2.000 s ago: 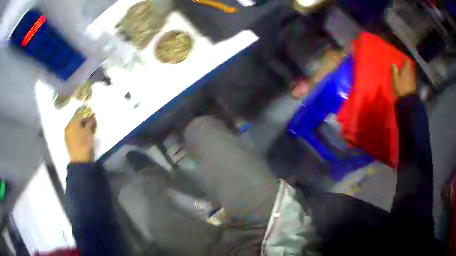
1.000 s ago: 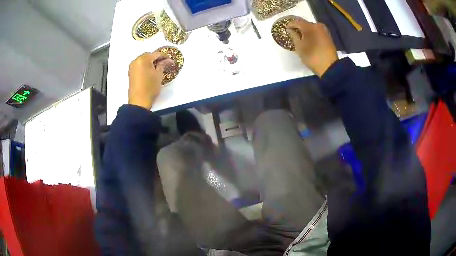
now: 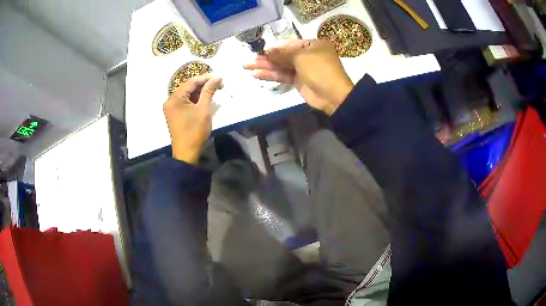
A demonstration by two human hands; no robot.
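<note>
My left hand [image 3: 190,119] is beside the left round well [image 3: 189,73] of small gold pieces, thumb and forefinger tips close together. Any tiny piece between them is too small to tell. My right hand [image 3: 311,69] is over the table's front middle, fingers pointing left, beside the dark upright press tool [image 3: 255,43]. It partly hides the tool's base, and I cannot tell if it holds a tiny piece. The right round well [image 3: 345,36] is full of gold pieces. No board is in either hand.
The press head with blue panel [image 3: 224,8] overhangs the table's back. Another well [image 3: 168,39] lies back left. Red boards are stacked at lower left [image 3: 66,263] and at right [image 3: 522,185], by a blue stool. Black sheets [image 3: 413,39] carry an orange-yellow stick.
My right hand first came from the red boards to the right well, then moved left to the press tool. My left hand has drawn back slightly from the left well's pieces.
</note>
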